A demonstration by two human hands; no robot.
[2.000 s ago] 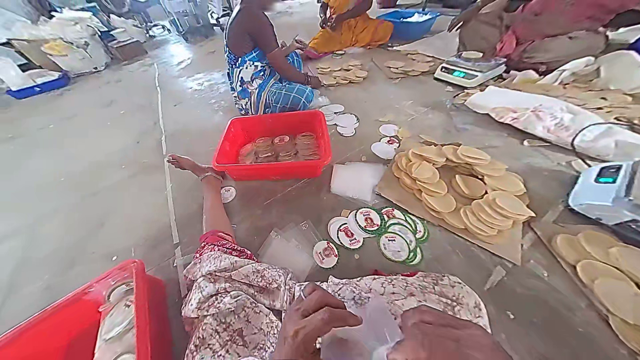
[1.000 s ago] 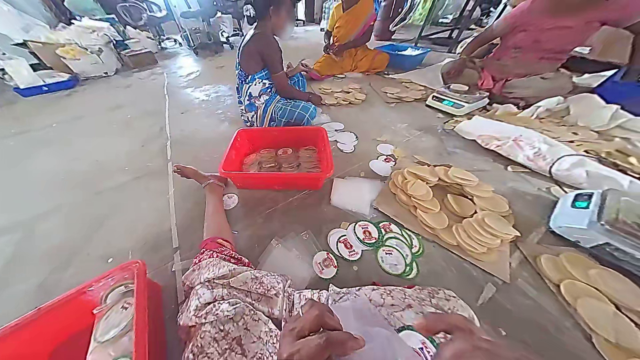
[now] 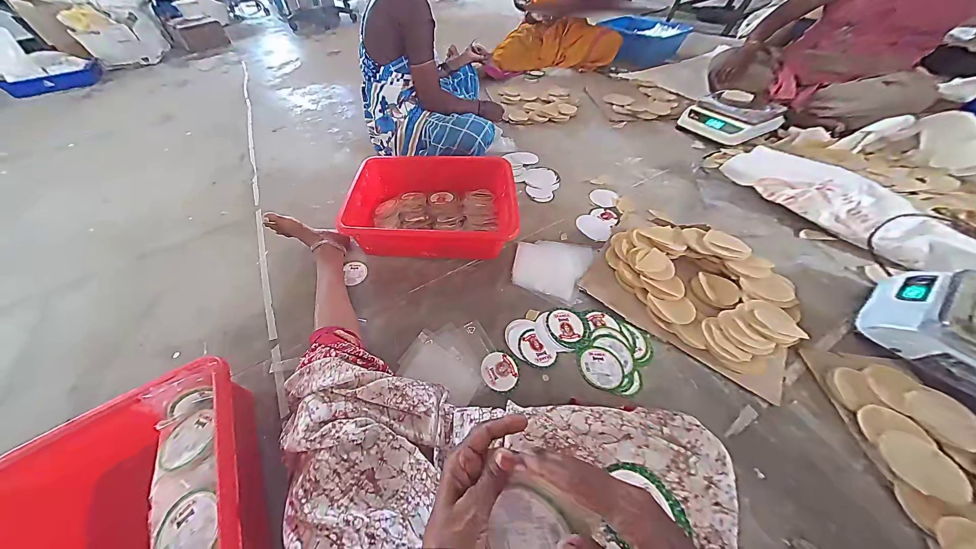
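Low over my lap, my left hand (image 3: 469,484) and my right hand (image 3: 602,496) meet around a clear plastic bag (image 3: 526,518) with a pale round thing inside. Part of it is hidden by my fingers. A round green-edged label (image 3: 648,488) lies on the patterned cloth beneath my right wrist. Round printed labels (image 3: 602,367) lie overlapping on the floor ahead, with flat clear plastic bags (image 3: 446,362) to their left. Beyond, thin beige discs (image 3: 717,290) form a ring of small stacks on a cardboard sheet (image 3: 770,381).
A red tub (image 3: 435,242) with packed discs stands ahead; another red tub (image 3: 229,427) with packets is at lower left. More clear bags (image 3: 553,271) lie beside the cardboard. Digital scales (image 3: 907,313) stand at right. Other people sit farther back, one in blue patterned cloth (image 3: 450,133).
My hands have come together around the plastic bag; one second ago they were farther apart, with a green-edged label near the right one.
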